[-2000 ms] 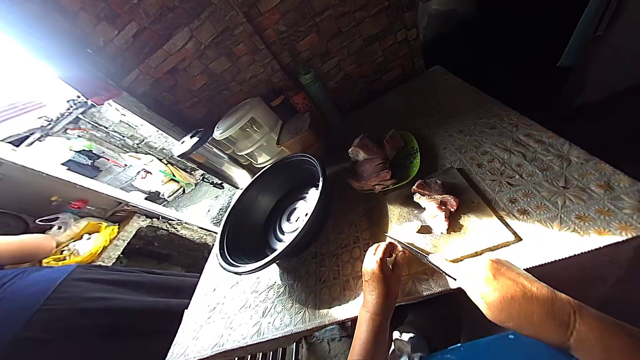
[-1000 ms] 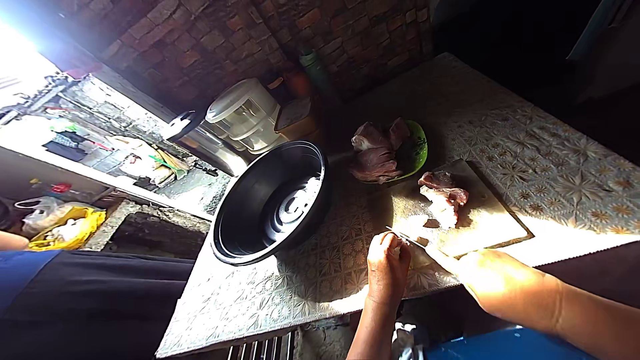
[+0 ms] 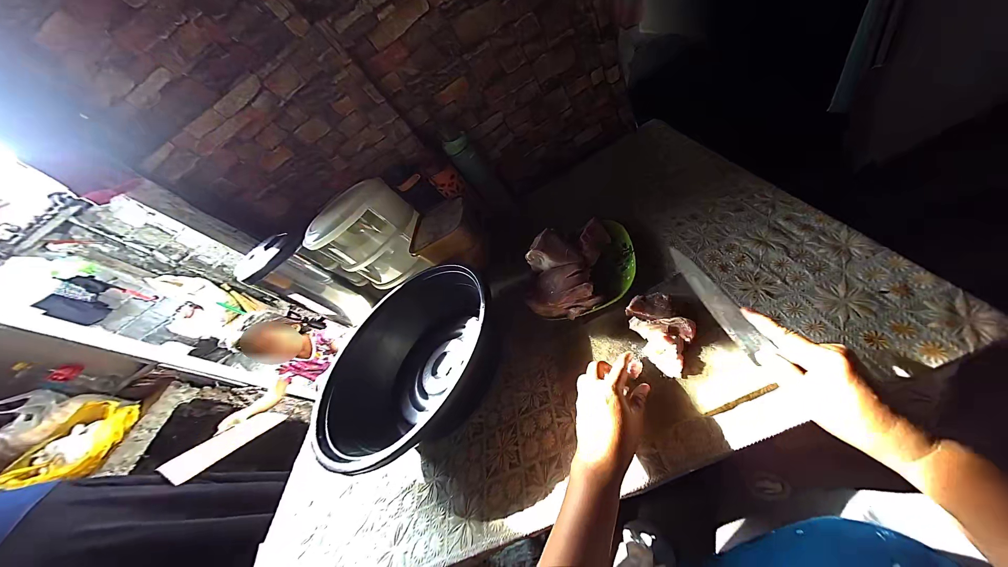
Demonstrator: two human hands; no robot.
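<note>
My right hand (image 3: 811, 378) grips a kitchen knife (image 3: 713, 303), its blade raised at the right side of the cutting board (image 3: 720, 382). My left hand (image 3: 610, 409) is near the board's left edge, fingers bent, with a small pale piece at its fingertips that I cannot identify. Between the hands, a chunk of raw meat (image 3: 664, 335) with a pale lower part lies on the board. Behind it, larger pieces of raw meat (image 3: 559, 276) lie on a green plate (image 3: 624, 264). To the left, a large black plastic basin (image 3: 394, 370) rests on the table, its inside visible.
Lidded clear plastic containers (image 3: 366, 232) and a green bottle (image 3: 470, 157) stand at the stone-patterned wall. A patterned cloth covers the table (image 3: 835, 276). Another person (image 3: 303, 354) is beyond the basin at the left, near a yellow plastic bag (image 3: 75, 445). A blue basin (image 3: 835, 543) is below the table edge.
My right hand has lifted the knife away from my left hand, and the blade now points up past the meat. Another person has come into view beyond the black basin.
</note>
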